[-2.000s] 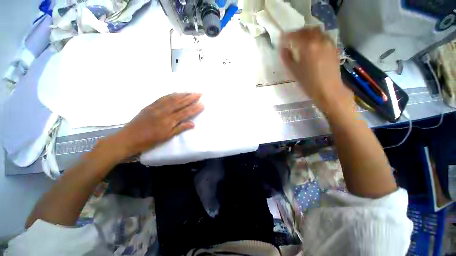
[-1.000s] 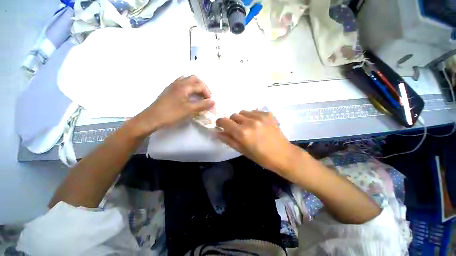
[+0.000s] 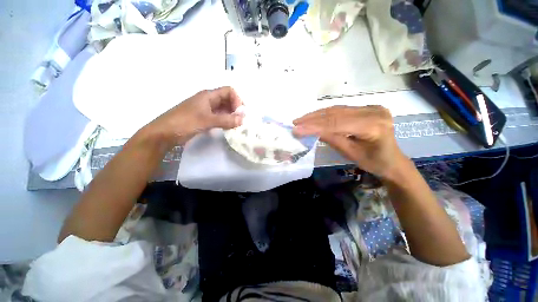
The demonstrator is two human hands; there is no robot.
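Observation:
A cream print piece [image 3: 265, 141] with pink flowers and a blue-grey part at its right end lies over a white panel [image 3: 236, 171] in front of the sewing machine. Its lower edge is curved. My left hand [image 3: 215, 109] pinches its left end between thumb and fingers. My right hand [image 3: 354, 133] has its fingertips at the right end, on the blue-grey part. The white panel hangs a little over the table's front edge. The needle area [image 3: 258, 56] is behind the hands, in strong glare.
Rounded white panels [image 3: 135, 76] lie left, above lavender-looking panels [image 3: 53, 130]. Print fabric [image 3: 141, 17] is heaped at back left, more pieces [image 3: 395, 38] right of the needle. A black tray [image 3: 486, 121] with pens, a cable and the machine body [image 3: 472, 35] stand right.
My right hand first came from the print pieces at right to the panel. Since then it has moved right along the print piece, which now lies spread between both hands.

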